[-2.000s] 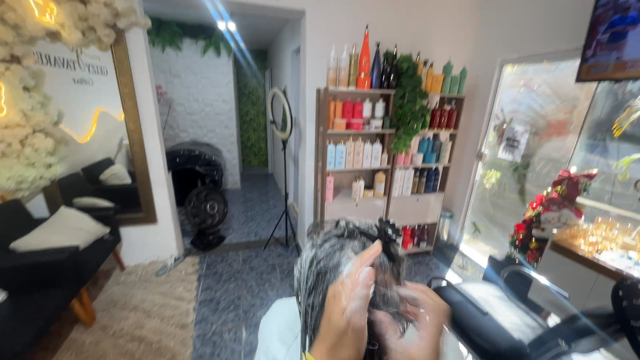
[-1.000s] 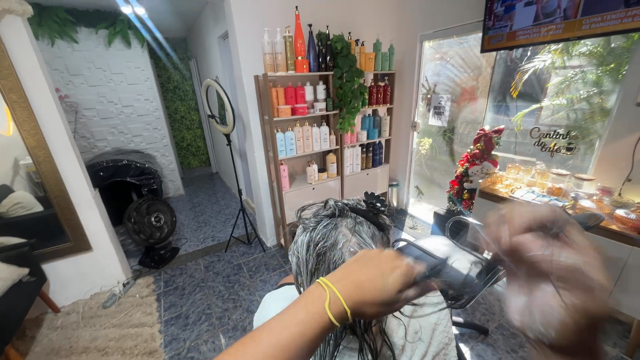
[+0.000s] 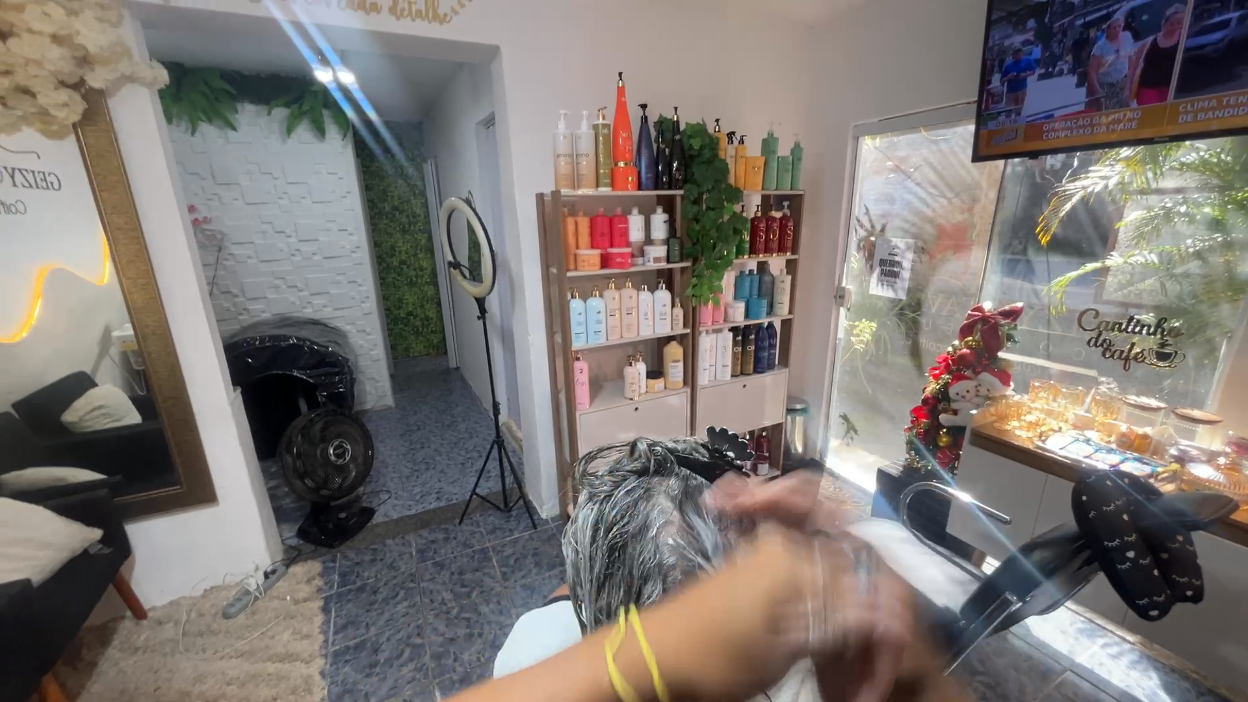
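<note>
A seated person's dark hair [image 3: 634,517], streaked with white cream, is at the lower middle of the head view. A black claw clip [image 3: 726,445] sits at the top right of the head. My left hand [image 3: 780,585], with a yellow band [image 3: 629,653] near its wrist, reaches across from the bottom, at the right side of the hair. My right hand [image 3: 882,619] is close beside it, partly overlapped. Both hands are badly blurred; thin strands seem to run between them, but the grip of each cannot be made out. Pale cloth [image 3: 536,639] covers the person's shoulder.
A black salon chair [image 3: 1033,575] with metal armrests stands at right, before a counter [image 3: 1014,453] with glassware. Behind are bottle shelves [image 3: 624,341], a ring light on a tripod [image 3: 492,390] and a black fan [image 3: 327,453]. A rug [image 3: 224,643] and dark seat [image 3: 58,556] are at left.
My hands were apart one second ago, the right one raised at the right; now they are close together beside the hair.
</note>
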